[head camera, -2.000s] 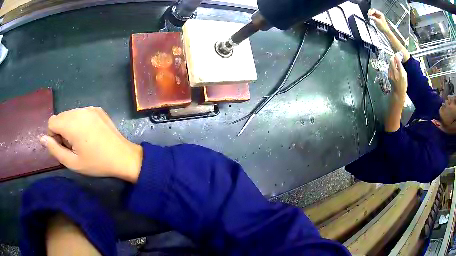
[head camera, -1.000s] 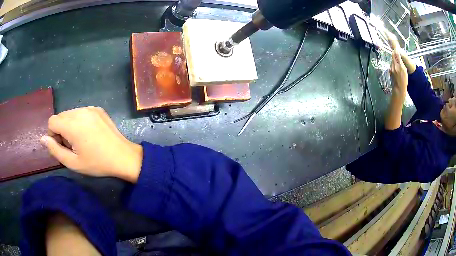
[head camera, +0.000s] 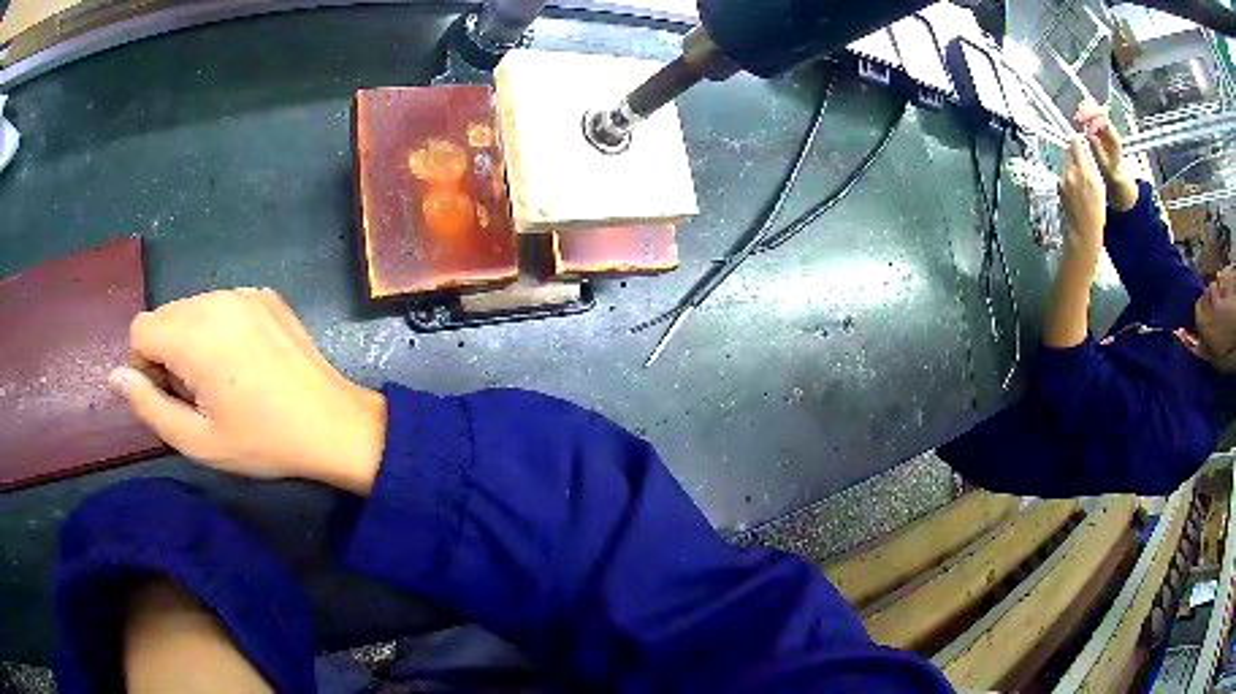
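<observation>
My right hand [head camera: 258, 389] rests at the right edge of a dark red board [head camera: 68, 359], with fingers curled in and the thumb pointing left; nothing shows in it. My left hand is out of the picture; only its cuff and bare wrist show at the bottom left. The press stands beyond my right hand. Its cream block [head camera: 583, 170] sits under the ram, over reddish-brown fixture blocks [head camera: 427, 203], the left one with orange patches. A black frame-shaped part [head camera: 437, 317] shows below the blocks.
Several lamps [head camera: 888, 54] stand in a row at the upper right, their black cables [head camera: 770, 203] trailing over the dark green bench [head camera: 840, 339]. Another person [head camera: 1098, 407] works at the right with both hands raised. Something white lies at the far left edge.
My right hand, my left wrist and the press have not moved. The other person's hands at the right have moved and are now close together over the bench's far side.
</observation>
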